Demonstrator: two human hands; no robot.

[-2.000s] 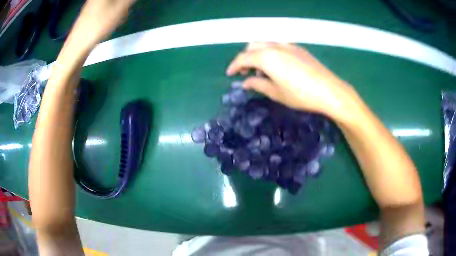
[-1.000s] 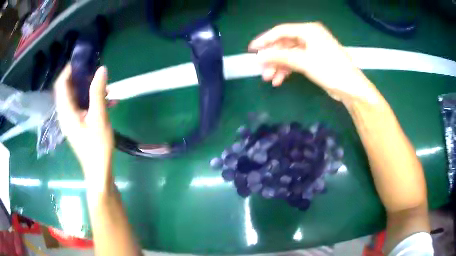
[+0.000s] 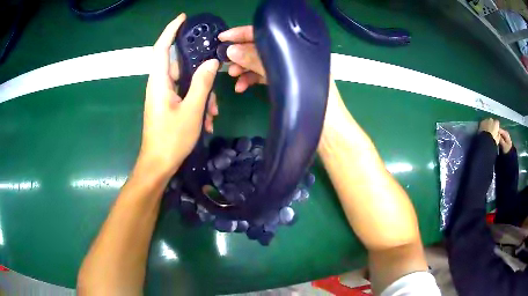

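Observation:
My left hand [image 3: 176,110] grips one end of a navy U-shaped neck fan [image 3: 295,98], near a round grille [image 3: 202,37] with open holes. The fan's other arm rises in front of my right forearm. My right hand [image 3: 246,60] pinches a dark round disc [image 3: 223,52] close beside the grille; I cannot tell if they touch. Part of my right hand is hidden behind the fan. A loose pile of navy discs [image 3: 237,173] lies on the green surface below, partly covered by the fan's curve.
A white strip [image 3: 393,75] crosses the green surface. Other navy fans lie beyond it, one at upper right [image 3: 370,29] and one at upper left [image 3: 101,8]. At right, another person's dark-sleeved arms [image 3: 472,191] reach to a clear plastic bag [image 3: 448,167].
My left hand has brought the fan from the left to above the disc pile. My right hand has moved left to the fan's grille and now shows a disc. The view has turned right.

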